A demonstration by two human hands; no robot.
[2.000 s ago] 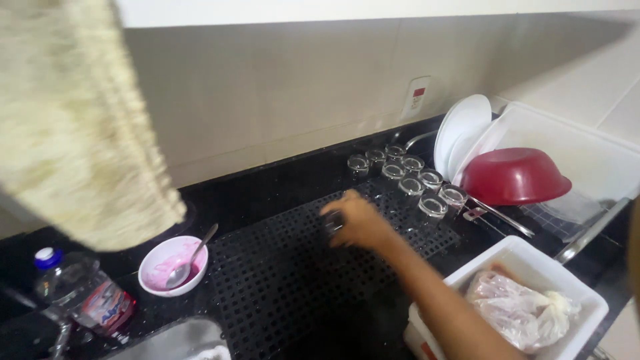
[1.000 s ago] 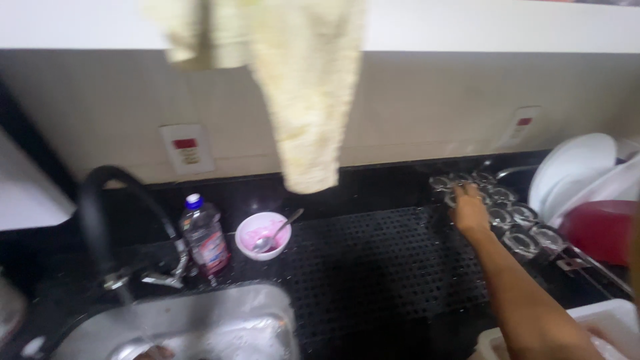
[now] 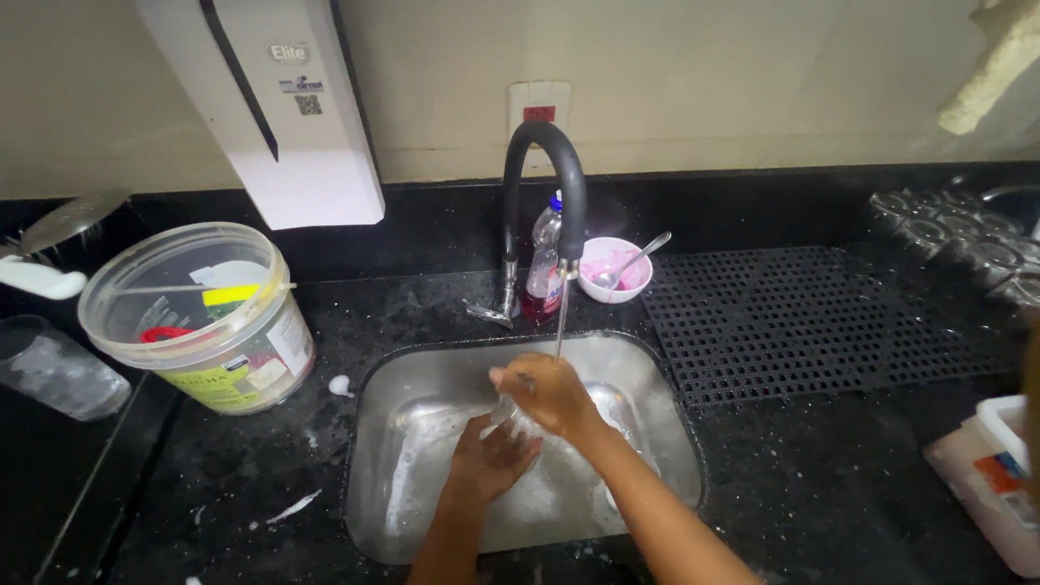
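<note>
Water runs from the black flexible faucet [image 3: 544,150] onto my right hand [image 3: 548,394], whose fingers are closed around a small clear glass [image 3: 505,413] above the stainless steel sink [image 3: 398,520]. Just below it my left hand [image 3: 494,455] is cupped with its fingers apart, palm up, under the glass's lower part; whether it grips the glass I cannot tell. Soap suds lie in the basin. On the black drainage mat [image 3: 756,317] and beyond its right part, several upturned glasses [image 3: 934,236] stand in rows.
Behind the sink are a detergent bottle [image 3: 543,268] and a white bowl [image 3: 615,270] with pink residue and a spoon. A plastic bucket [image 3: 284,357] holding a sponge stands left, beside a tumbler [image 3: 61,370]. A white dispenser [image 3: 317,171] hangs above. At right is a plastic container [image 3: 967,479].
The view has swung left to the sink. My right hand has gone from the rows of glasses to the running water, where it holds a glass. My left hand has come into view.
</note>
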